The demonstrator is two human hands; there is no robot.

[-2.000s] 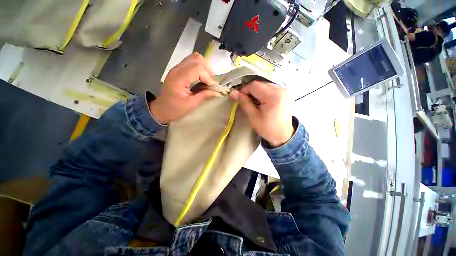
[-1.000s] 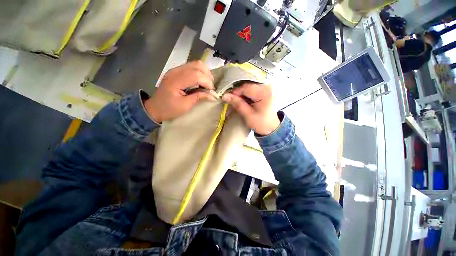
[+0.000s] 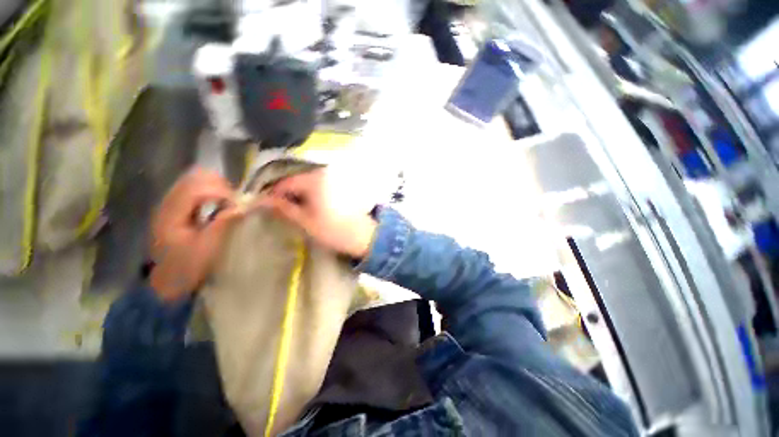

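The picture is blurred. A beige bag body hangs from both hands down to my lap, with yellow piping running down it. My left hand pinches its top edge at the left. My right hand pinches the same edge close beside it. The fingertips nearly meet, and what lies between them is too blurred to tell. A darker strip curves up behind the fingers. The sewing machine head, dark grey with a red logo, stands just beyond the hands.
Beige pieces with yellow edges lie at the left beside a dark base plate. A control tablet stands right of the machine. A metal-and-white rail runs along the right. A dark cloth covers my lap.
The view has swung, so machine, tablet and hands now show further left, with the machine and tablet nearer the hands in the picture. Both hands still pinch the bag's top edge. The picture has become blurred.
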